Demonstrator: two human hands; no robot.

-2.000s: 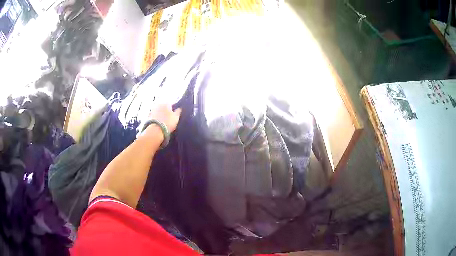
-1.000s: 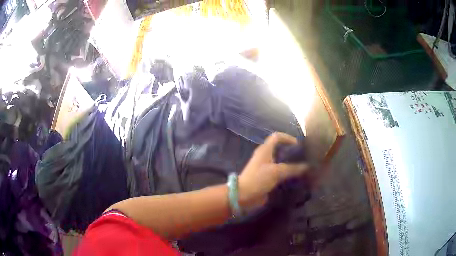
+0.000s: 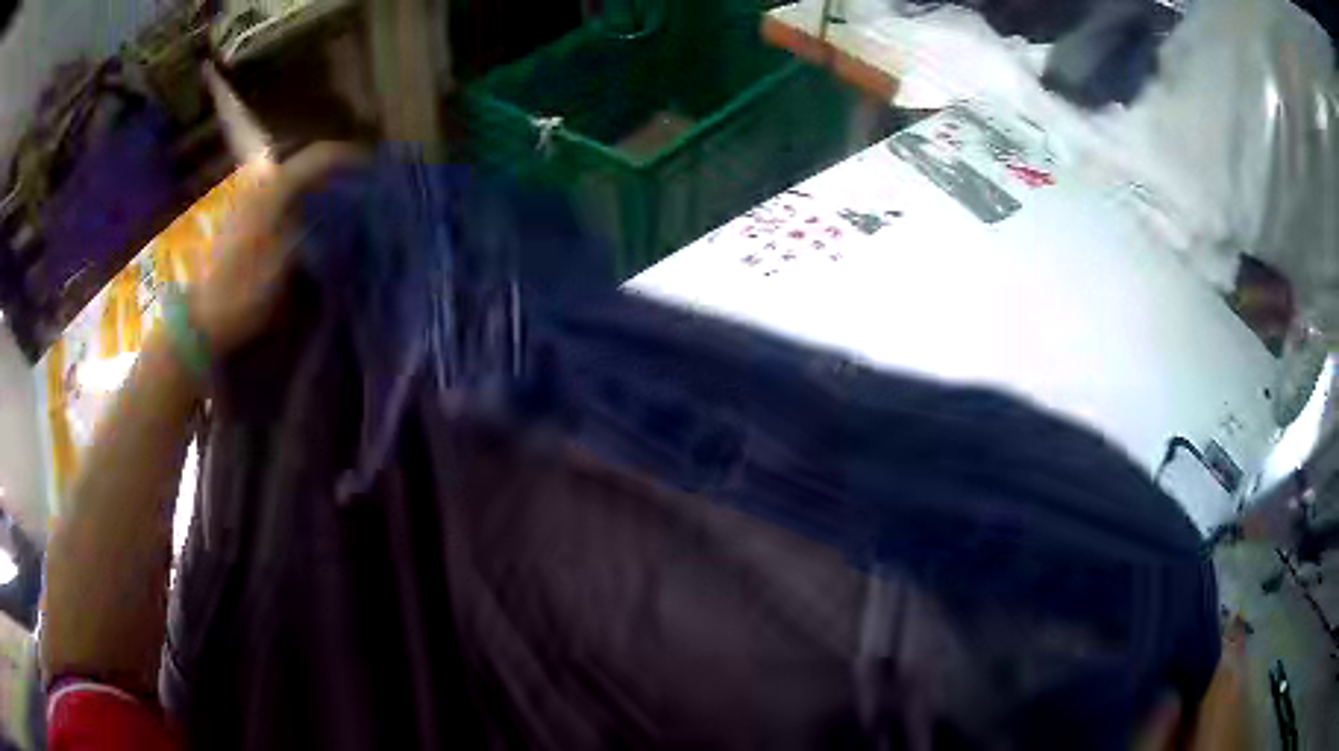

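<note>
A large denim garment [image 3: 661, 543], dark blue along its upper part and greyish below, hangs spread across the view, blurred by motion. My left hand [image 3: 279, 242], with a pale green bangle at the wrist, grips its upper left part, raised at the left. My right hand [image 3: 1212, 716] shows only as a small, blurred piece of fingers at the garment's lower right edge, cut off by the frame; its grip cannot be made out.
A white table [image 3: 940, 279] with printed marks lies behind the garment. A green crate [image 3: 661, 162] stands beyond it. Pale cloth [image 3: 1248, 103] shows at the upper right. Black snips [image 3: 1283, 701] lie at the lower right. An orange-striped surface [image 3: 140, 301] is at the left.
The view has swung right towards the white table. The garment has come up off the bright side surface in my left hand. Part of my right hand has come into view.
</note>
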